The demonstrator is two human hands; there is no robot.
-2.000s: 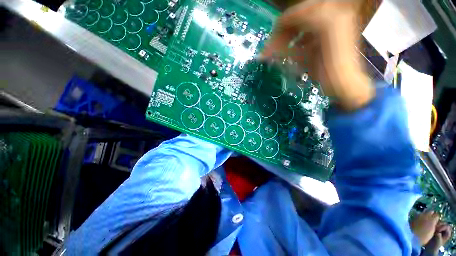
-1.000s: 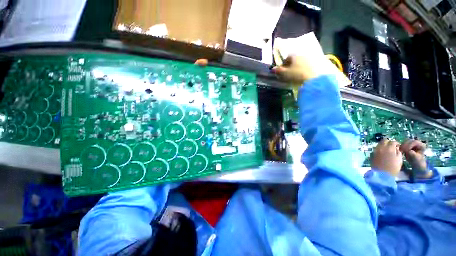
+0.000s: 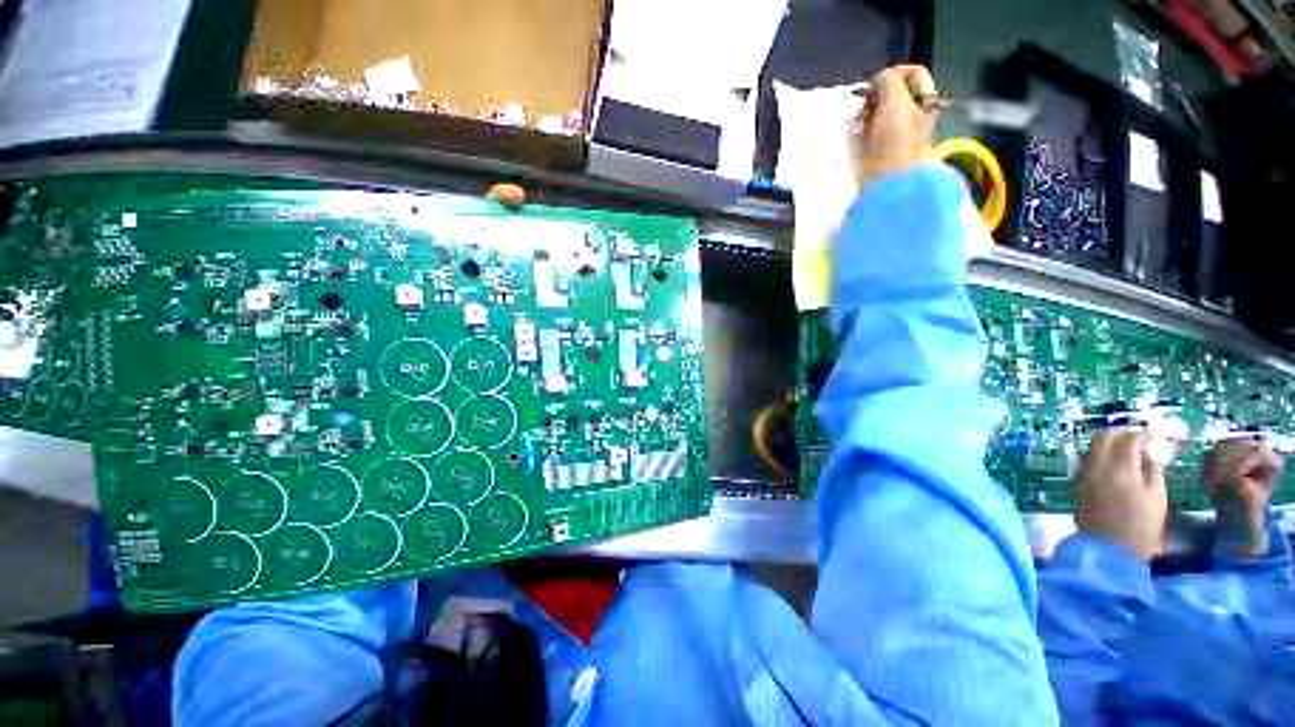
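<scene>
A large green printed circuit board (image 3: pixel 313 384), with rows of white-outlined circles, is held tilted in front of me above the rail. My left hand (image 3: pixel 507 193) is mostly hidden behind it; only a fingertip shows over its far edge, and the sleeve goes in under the near edge. My right hand (image 3: pixel 898 125) is raised over the rear ledge, beside a white paper sheet (image 3: pixel 821 178). Its fingers are pinched on a thin grey item (image 3: pixel 980 107), blurred, exact type unclear.
A cardboard box (image 3: pixel 440 50) with white pieces, a white box (image 3: pixel 686 78), a yellow tape roll (image 3: pixel 974 185) and a black parts tray (image 3: pixel 1065 178) line the ledge. Another person's hands (image 3: pixel 1125 490) work on a board (image 3: pixel 1044 355) at the right. The metal rail (image 3: pixel 760 526) runs along my front.
The board has swung from steeply slanted to nearly level along the line, then shifted slightly left and nearer. My right hand has moved from over the board to the rear ledge, then farther back and right.
</scene>
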